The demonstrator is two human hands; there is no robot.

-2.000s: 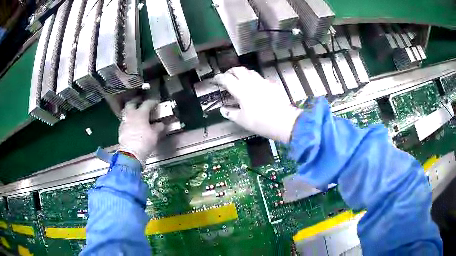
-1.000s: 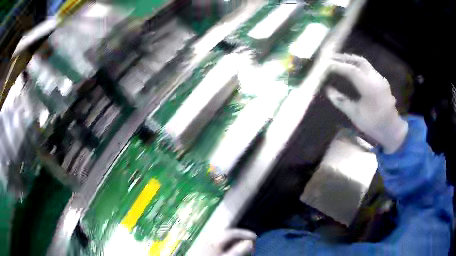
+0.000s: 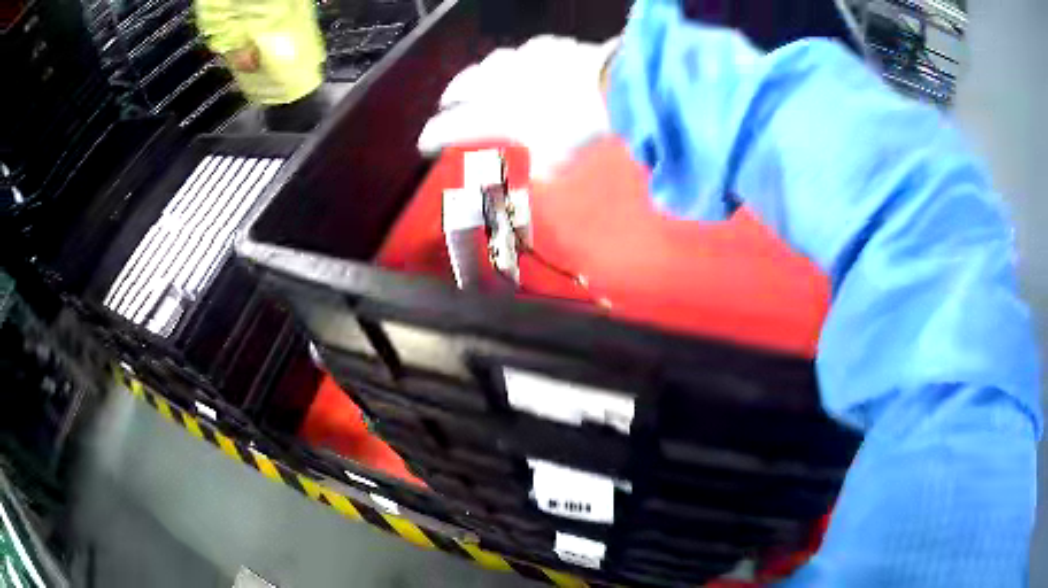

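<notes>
A large black tote [image 3: 379,281] with a red liner [image 3: 690,264] lies in front of me. A few small silver-white heatsinks with dark leads [image 3: 465,213] stand close together on the liner at its near left part. My right hand [image 3: 523,103], in a white glove, is just above and behind them, coming in from the right. Its fingers are blurred, and I cannot tell whether they touch or grip the heatsinks. My left hand is not in view.
The tote tops a stack with white labels [image 3: 571,492]. At left, another tote holds rows of silver bars [image 3: 195,236]. Yellow-black tape [image 3: 333,496] edges the grey floor. A person in a yellow top [image 3: 267,48] is at the upper left.
The view has swung from the circuit boards and heatsink shelf to the black totes. My right hand is now over the red-lined tote. My left hand has left the picture.
</notes>
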